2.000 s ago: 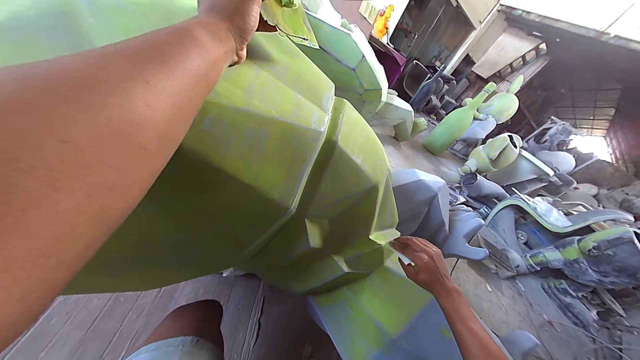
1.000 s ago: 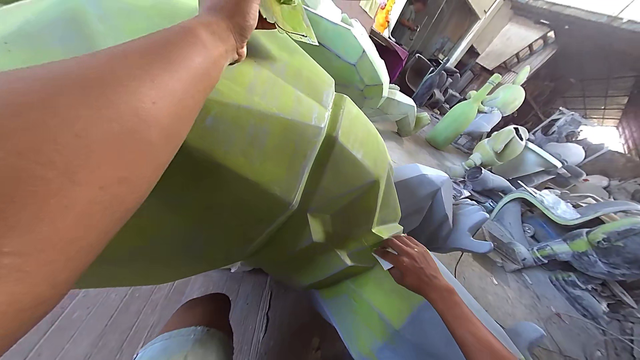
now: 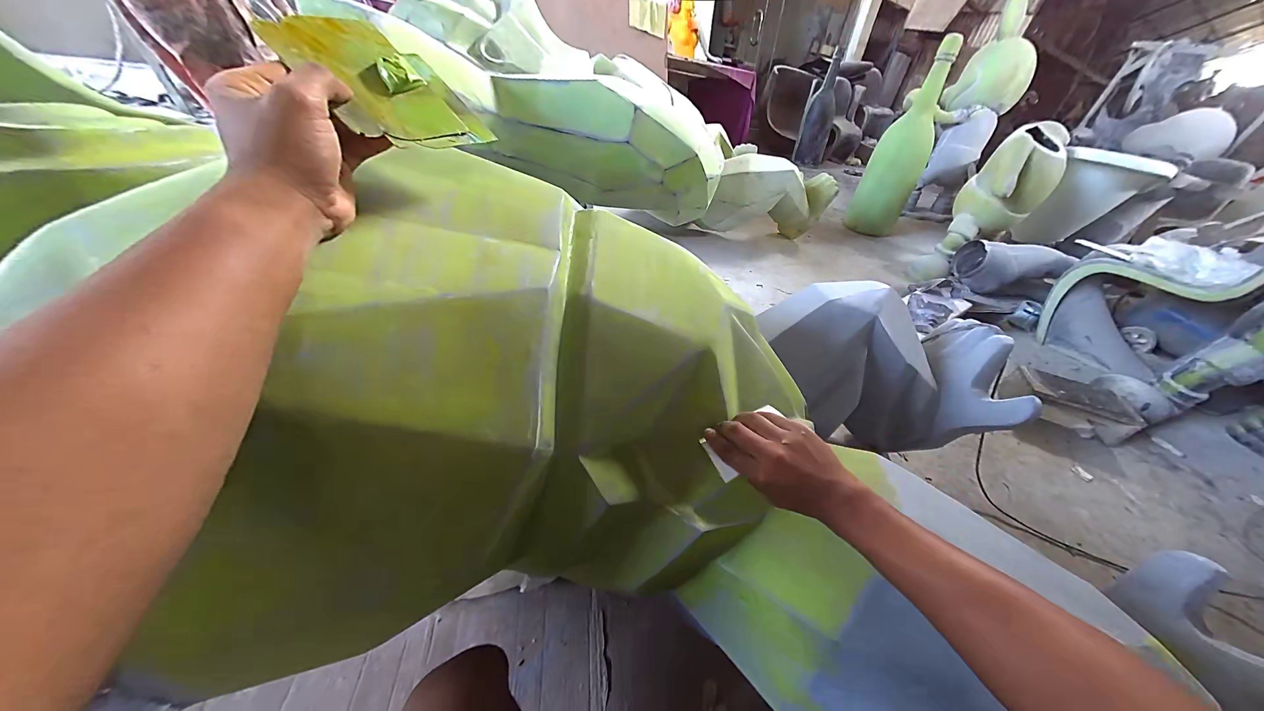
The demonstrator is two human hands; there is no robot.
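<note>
A large faceted sculpture point(image 3: 425, 365), coated in patchy yellow-green, fills the middle of the head view. At its upper left, my left hand point(image 3: 286, 138) grips a flat yellow-green stained sheet point(image 3: 370, 74) with a small lump of green paste on top. My right hand point(image 3: 780, 459) presses a small white piece point(image 3: 723, 462), perhaps sandpaper or a spreader, against the sculpture's right side, near a ridge. Its fingers lie over most of the piece. Below that hand the form continues in green and grey-blue.
A grey faceted piece point(image 3: 849, 346) with a curled end lies right of the sculpture. Behind stand a green bottle shape point(image 3: 904, 148) and another pale green faceted figure point(image 3: 602, 128). Scattered parts pile up at right, and a dark cable point(image 3: 1037, 533) runs over the floor.
The view has shifted, so the left hand and the sheet it holds show more fully. The right hand stays at the sculpture's right side, with the white piece more exposed than two seconds ago.
</note>
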